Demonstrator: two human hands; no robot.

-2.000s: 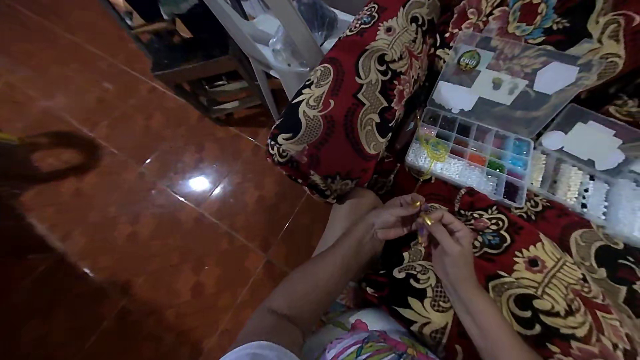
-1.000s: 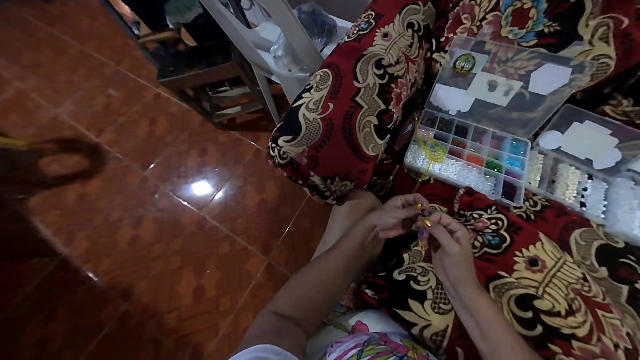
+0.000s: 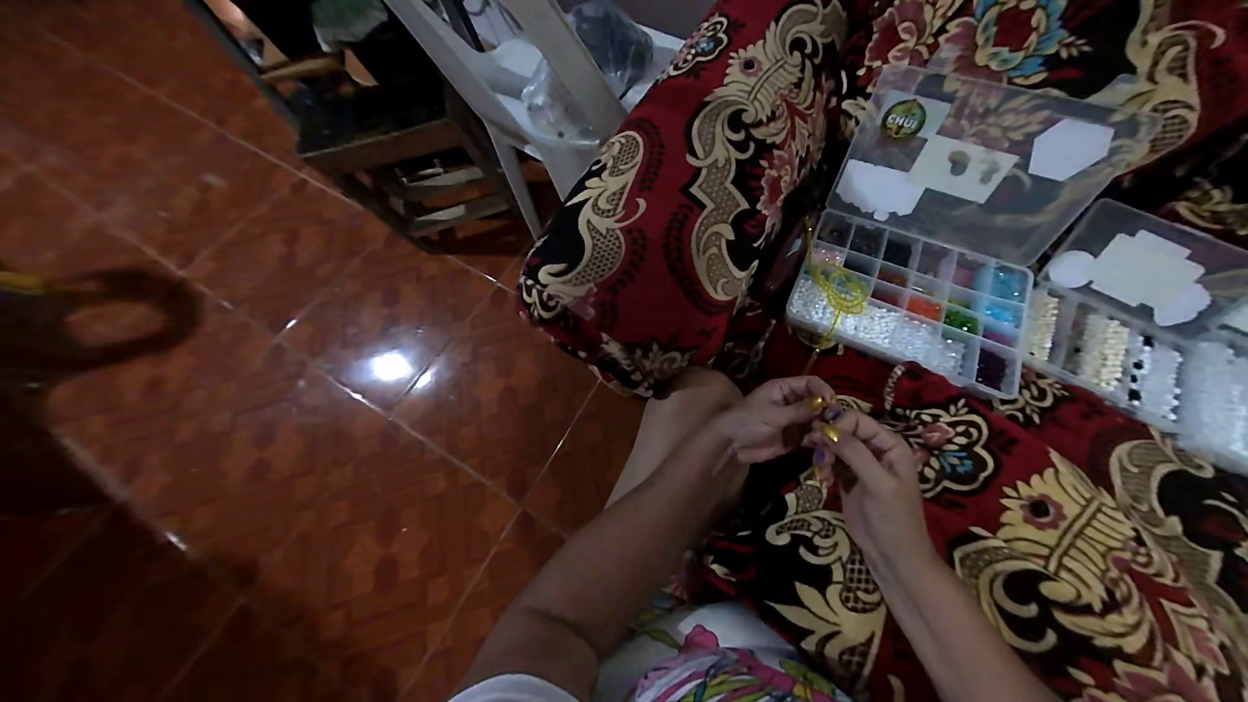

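My left hand (image 3: 775, 419) and my right hand (image 3: 873, 453) meet fingertip to fingertip above the patterned sofa cover, pinching a thin cord with something tiny at their tips, too small to make out. From my fingers the cord runs up to a tangled yellow cord (image 3: 837, 292), which lies over the front left corner of a clear compartment box (image 3: 912, 363) of coloured and white beads. A short beaded strand (image 3: 891, 385) rests on the cover just beyond my right hand. To the right stands a second clear box (image 3: 1111, 390) with pale and dark beads.
Both boxes have their lids (image 3: 985, 156) tipped back, with paper pieces in them. A padded sofa arm (image 3: 673, 224) rises at the left of the boxes. Beyond it are a white plastic chair (image 3: 546, 146) with plastic bags and a dark wooden stand (image 3: 390, 146) on the tiled floor (image 3: 292, 419).
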